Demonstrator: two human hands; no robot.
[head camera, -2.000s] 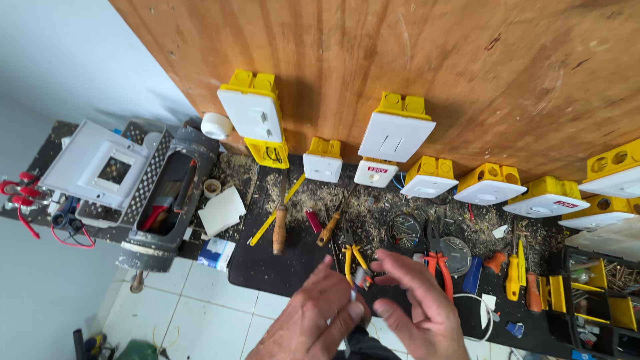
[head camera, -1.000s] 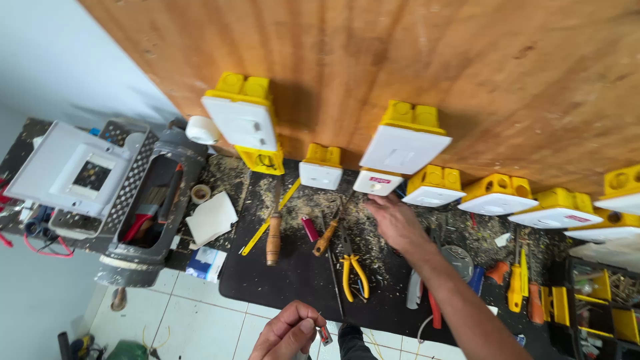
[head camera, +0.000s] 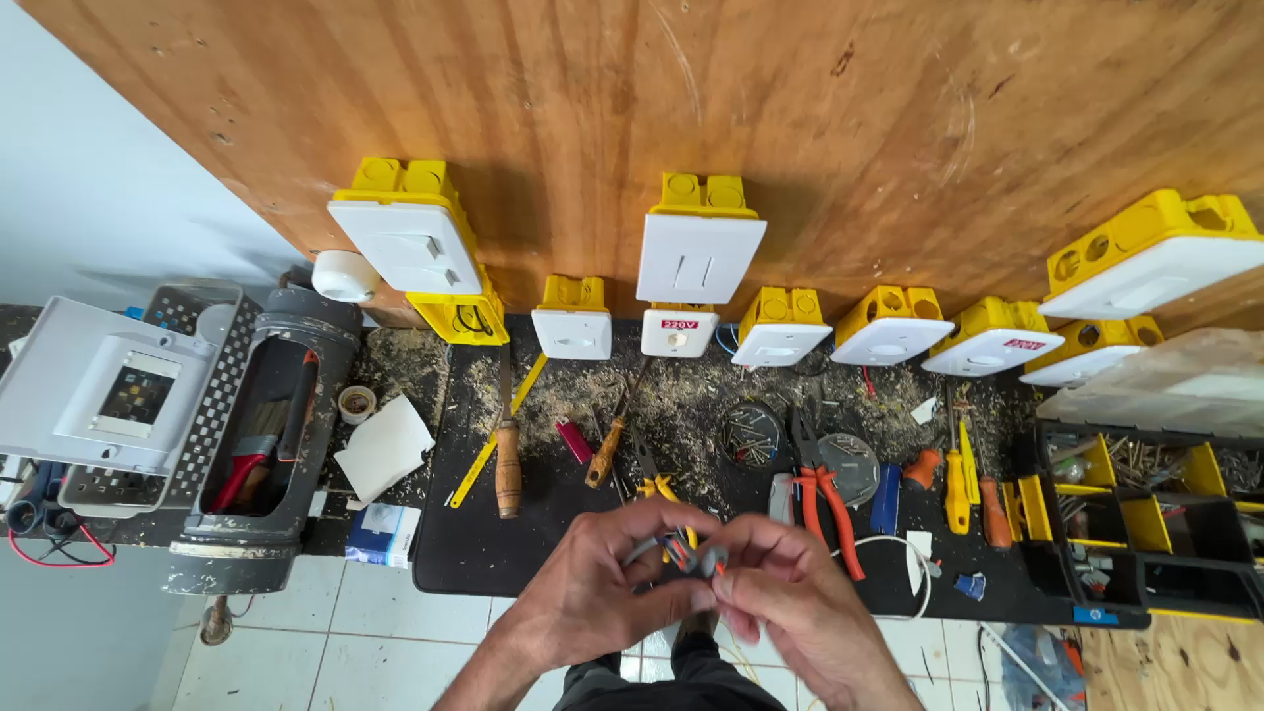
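My left hand (head camera: 607, 583) is closed around a small bundle of grey parts with coloured ends (head camera: 681, 548), perhaps wire connectors; blur hides what they are. Facing it, my right hand (head camera: 790, 592) pinches a small grey and orange piece (head camera: 715, 563) between thumb and fingers. Both hands meet above the near edge of the black mat. Just beyond them lie yellow-handled pliers (head camera: 656, 486); red-handled pliers (head camera: 828, 509) rest to the right. Along the wooden panel, yellow electrical boxes carry white cover plates, among them a two-slot plate (head camera: 699, 259) and a socket plate (head camera: 677, 332).
A wood-handled file (head camera: 508, 469), a yellow hacksaw blade (head camera: 484, 469) and a yellow screwdriver (head camera: 956, 494) lie among wood shavings. At left stands a grey pipe tool holder (head camera: 296, 474); at right, a compartment organizer (head camera: 1126, 513) of screws. A white cable (head camera: 923, 592) curls over the mat's edge.
My right hand has come back from beside the small socket plate at the panel to my left hand, and now holds a small piece there. The view has shifted.
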